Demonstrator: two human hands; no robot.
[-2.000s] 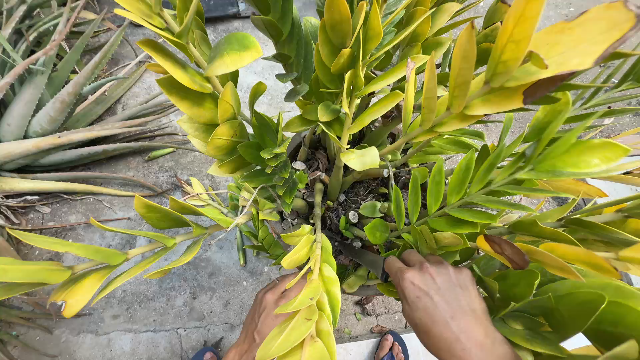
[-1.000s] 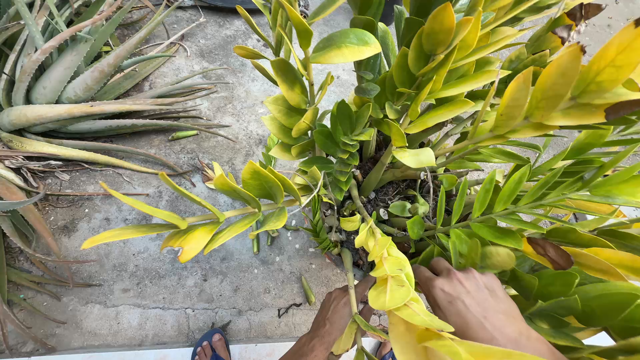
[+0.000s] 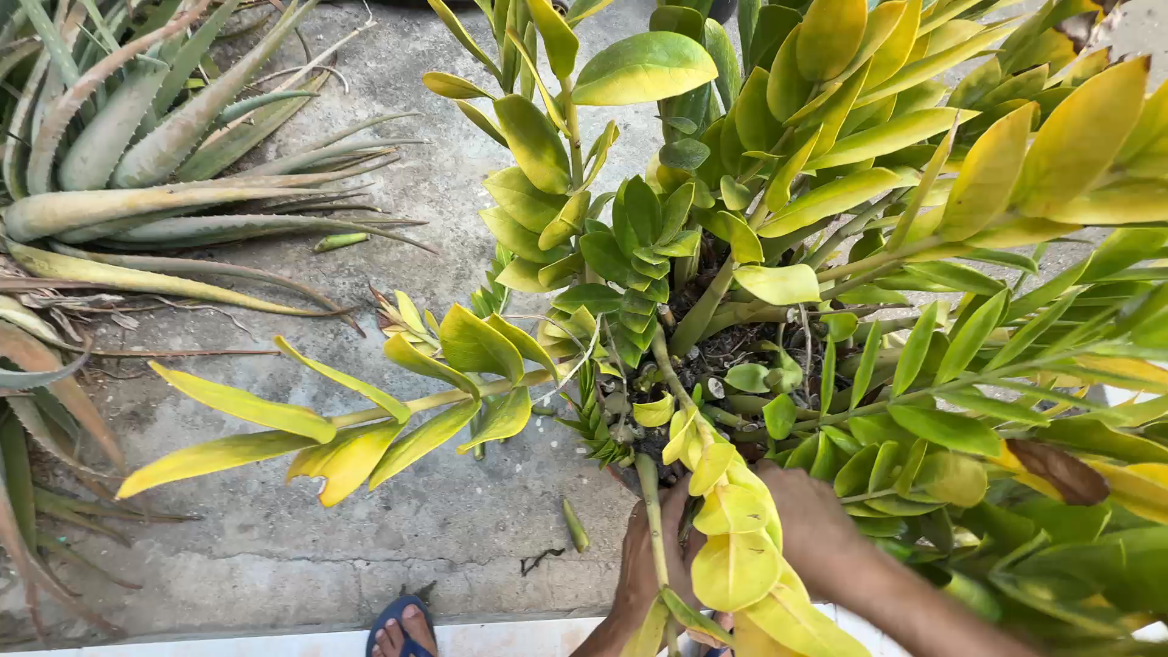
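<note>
A ZZ plant [image 3: 693, 301] with green and yellowing leaflets fills the middle and right of the head view, its thick stems rising from dark soil. My left hand [image 3: 643, 547] is at the bottom centre, behind a bare green stem [image 3: 652, 511]; its fingers are mostly hidden, and whether they grip the stem cannot be told. Just right of it, my right hand [image 3: 803, 511] reaches in under the leaves at the base of the plant, fingers hidden. A drooping stem with yellow leaflets [image 3: 735, 538] hangs between the two hands. No knife blade shows now.
Aloe plants [image 3: 137, 155] with long spiny leaves spread over the concrete ground [image 3: 274, 520] at the left. A short green cut piece [image 3: 575, 526] lies on the concrete near my left hand. A foot in a blue flip-flop [image 3: 401, 625] stands at the bottom edge.
The dark blade seen by my right hand two seconds ago is out of sight. Both hands are now closer together at the plant's base. The view has shifted left.
</note>
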